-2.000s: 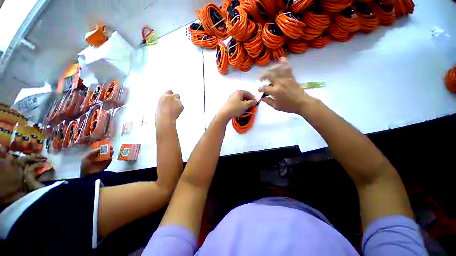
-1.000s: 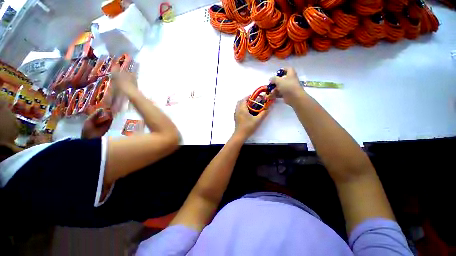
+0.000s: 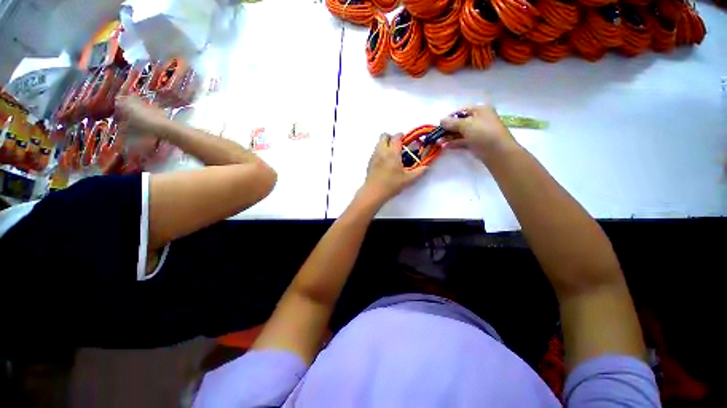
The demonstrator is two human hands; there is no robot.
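Observation:
An orange coiled cable [image 3: 424, 134] with a thin pale band across it is held between my hands above the white tabletop. My left hand [image 3: 388, 169] grips the coil's left side. My right hand [image 3: 481, 132] holds a black connector [image 3: 436, 135] at the coil's upper right, with the fingertips at its end. Another dark connector part [image 3: 410, 156] sits inside the loop. The fingers partly hide the coil.
Stacked orange coils [image 3: 478, 32] lie at the back of the bench [image 3: 622, 151]. A yellow-green strip [image 3: 524, 122] lies beyond my right hand. At left, a neighbour's arm [image 3: 209, 171] reaches over clear packs [image 3: 100, 143]. A white box [image 3: 171, 28] stands behind.
Since one second ago, my right hand has brought the black connector lower against the coil. The neighbour's hand has moved left over the packs. The whole view has shifted slightly.

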